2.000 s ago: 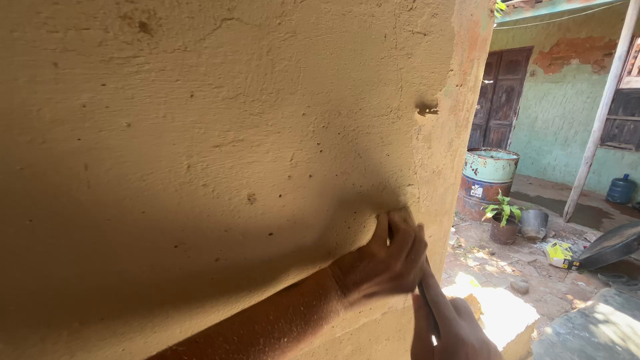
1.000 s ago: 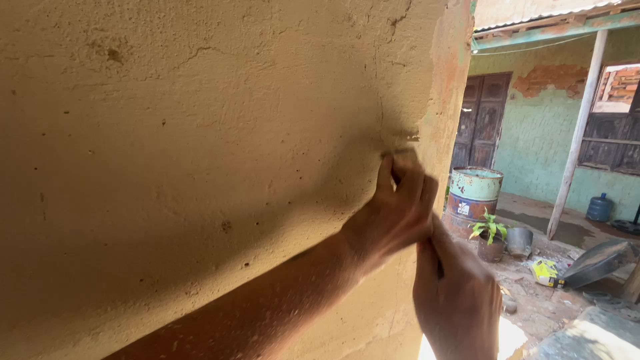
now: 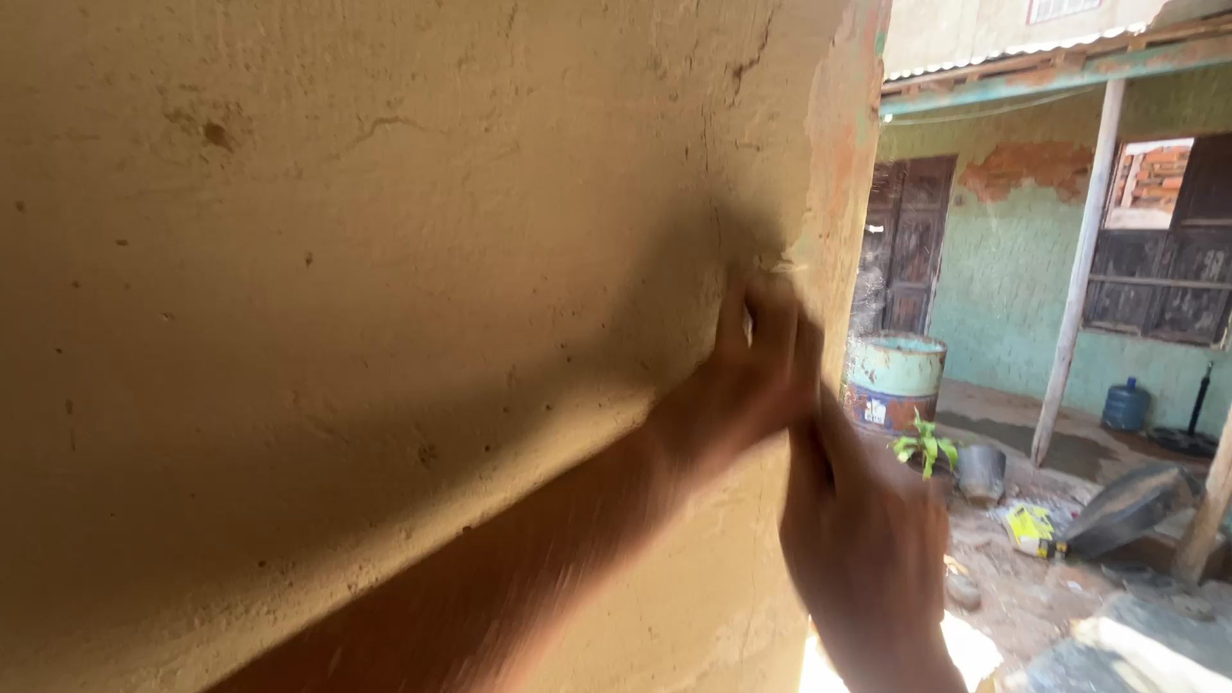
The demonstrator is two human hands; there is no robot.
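Note:
A yellowish painted plaster wall fills most of the view, cracked and pitted near its right edge. My left hand is against it, fingertips bent onto the surface just below a small chipped spot. Whether anything is pinched under those fingers is hidden. My right hand is just below and to the right, close to the left wrist, its fingers curled near the wall's corner. Something dark shows between its fingers, but blur keeps me from telling what it is. The left arm's shadow falls across the plaster.
Beyond the corner lies a yard with a rusty metal drum, a potted plant, a grey bucket, a yellow bag, a black basin and a blue water jug. A wooden post supports the roof opposite.
Both hands have moved up along the wall; the left fingertips are now right under the chipped spot, which was well above them two seconds ago. The view has shifted somewhat.

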